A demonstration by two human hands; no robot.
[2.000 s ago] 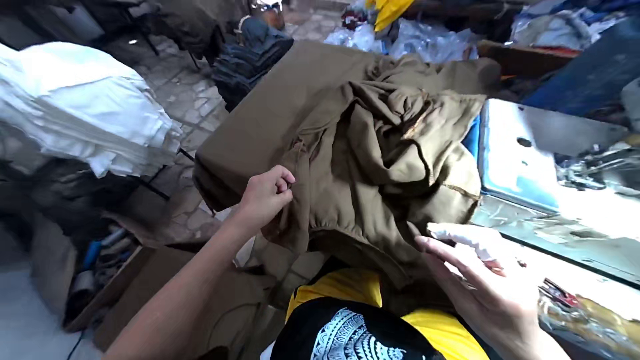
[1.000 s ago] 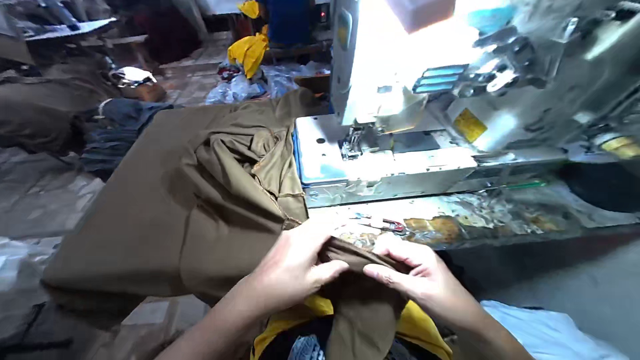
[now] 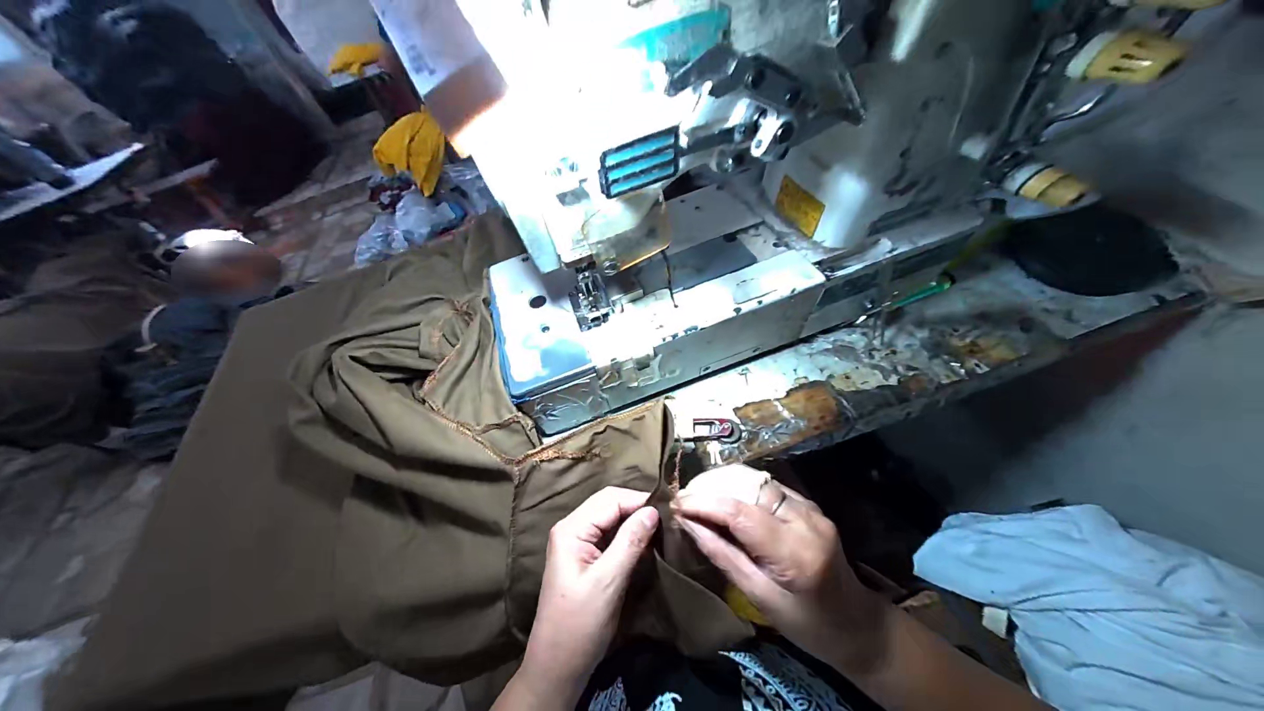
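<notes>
An olive-brown garment (image 3: 425, 553) with orange overlocked seams lies inside out over the brown cloth-covered surface at the left and hangs at its near end. My left hand (image 3: 592, 573) pinches its edge between thumb and forefinger. Right beside it, my right hand (image 3: 765, 548) pinches the same edge; a pale wrap and a ring show on its fingers. Just beyond the hands stands an industrial sewing machine (image 3: 711, 306), its lamp lit. The presser foot (image 3: 591, 296) has no cloth under it. A small red-and-black tool (image 3: 716, 430), perhaps thread snips, lies at the machine's near side.
The worn table edge (image 3: 869, 385) runs along the machine's near side, with a green-handled tool (image 3: 923, 293) on it. Light blue cloth (image 3: 1106, 592) lies at the lower right. Yellow cloth (image 3: 410, 148) and plastic bags (image 3: 410, 225) are behind. At the left is another person (image 3: 212, 286).
The view has swung right toward the machine. Two seconds ago my hands were apart, the right one off the cloth; now both pinch the garment's edge close together.
</notes>
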